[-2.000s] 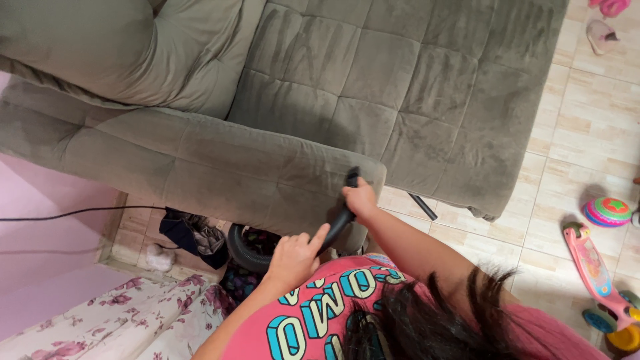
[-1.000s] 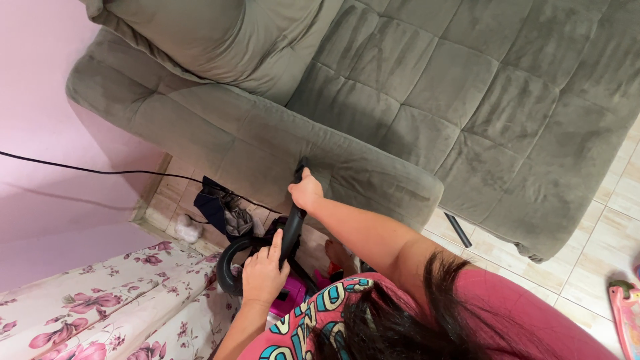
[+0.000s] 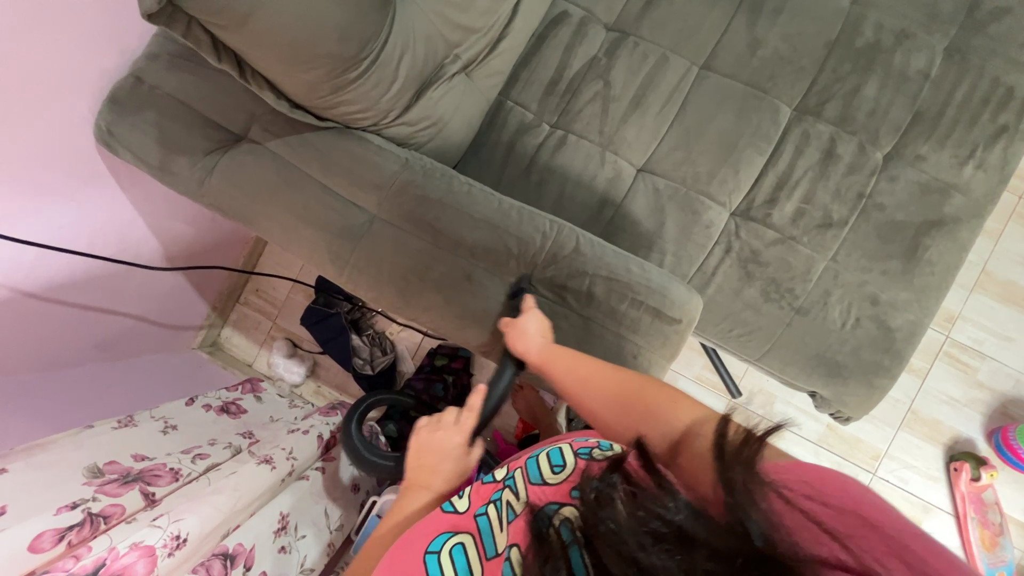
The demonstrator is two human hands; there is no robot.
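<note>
My right hand (image 3: 528, 330) grips a black vacuum cleaner hose (image 3: 504, 384) near its far end, whose dark nozzle tip (image 3: 522, 286) touches the outer side of the grey sofa's padded armrest (image 3: 400, 200). Lower down, my left hand (image 3: 444, 452) is on the same hose, its fingers along the black tube; how firmly it holds is partly hidden. The hose loops below and left of my left hand.
A grey cushion (image 3: 360, 64) leans on the sofa seat (image 3: 704, 160). Dark clothes (image 3: 348, 336) and a black cable lie by the pink wall. A floral curtain (image 3: 160, 496) hangs lower left. A black tube (image 3: 722, 370), a pink scooter (image 3: 980, 504) and a colourful ball (image 3: 1010, 445) are at right.
My right hand and the nozzle have moved along the armrest's side, away from its front end toward the wall, compared with two seconds ago. The view has shifted too.
</note>
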